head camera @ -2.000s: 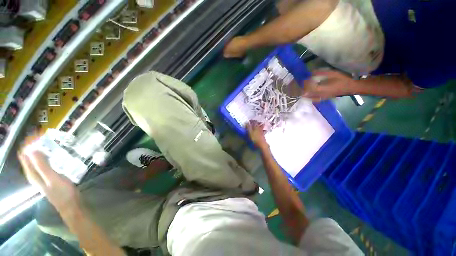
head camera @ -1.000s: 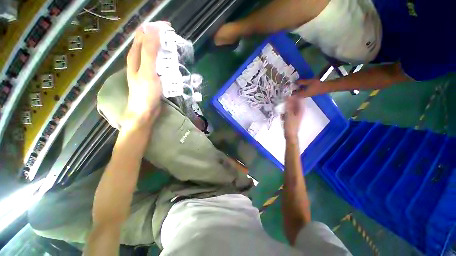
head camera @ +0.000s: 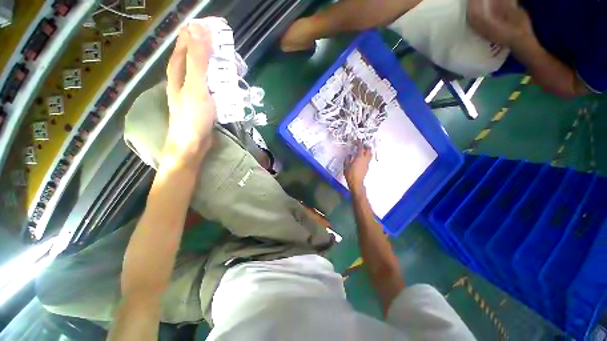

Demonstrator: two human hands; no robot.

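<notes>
My left hand holds a stack of white power adapters above my knee, their thin white cables hanging at the right side. My right hand reaches into the blue bin, its fingers at the edge of the tangled white cables; whether they grip something is hidden. White adapters stand along the bin's upper left side. A pale sheet covers the bin's bottom.
The rack shelf with pale sockets and black-red parts curves along the left. A bright tube light glares at lower left. Blue totes lean in a row at right. A seated coworker in blue is at upper right.
My left hand has brought the adapter stack from lower left to above my knee. My right hand has moved within the bin. The coworker's hand has left the bin.
</notes>
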